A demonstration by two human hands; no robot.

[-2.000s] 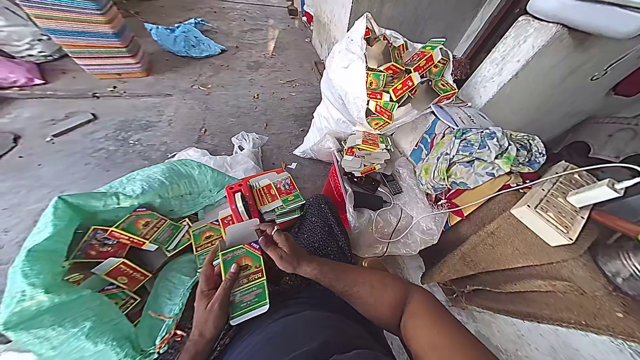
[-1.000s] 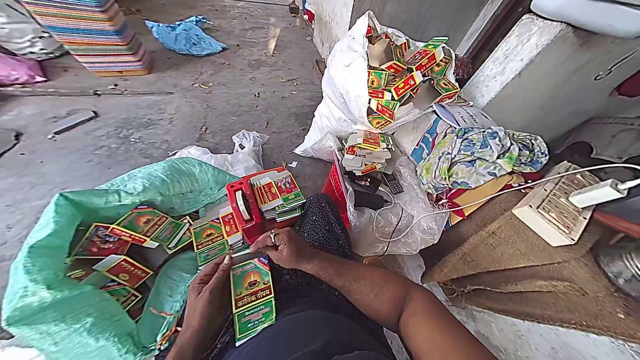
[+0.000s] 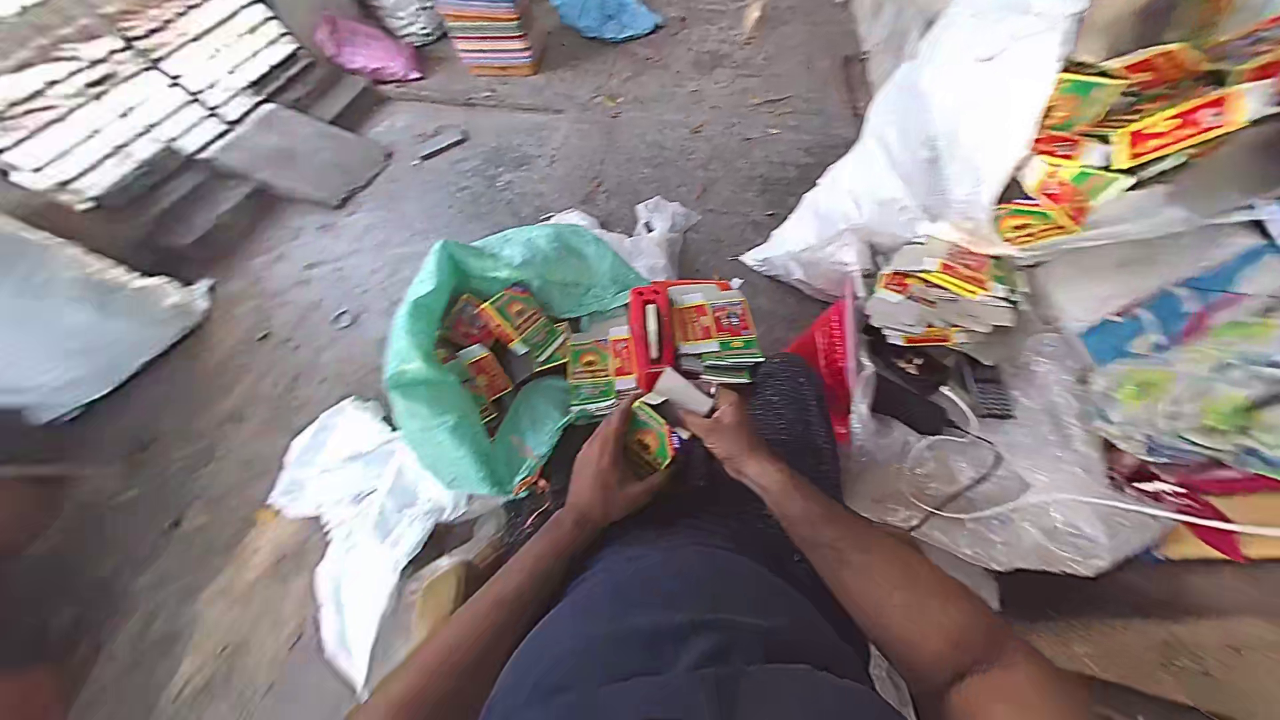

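My left hand (image 3: 607, 470) holds a green and red printed carton (image 3: 652, 436) in front of my lap. At its upper end my right hand (image 3: 730, 435) pinches a pale grey-white card flap (image 3: 684, 392); whether it is part of the same carton I cannot tell. Just beyond my hands stands a red plastic holder (image 3: 651, 325) with a white strip. Flat printed cartons (image 3: 715, 322) are stacked on its right, and more cartons (image 3: 592, 372) lie on its left. A green plastic sack (image 3: 415, 350) with several cartons inside stands to the left.
At the right, a white sack (image 3: 930, 150) holds many printed cartons, with a carton pile (image 3: 945, 290) beside it. A red basket (image 3: 825, 350), a clear plastic bag (image 3: 1040, 480) and a white cable (image 3: 1090, 505) lie near my right knee. White plastic (image 3: 350, 500) lies at the left.
The view has shifted to take in more on the left. The carton in my hands, its printed face fully visible before, is now tilted and partly covered, with a pale flap showing at its top.
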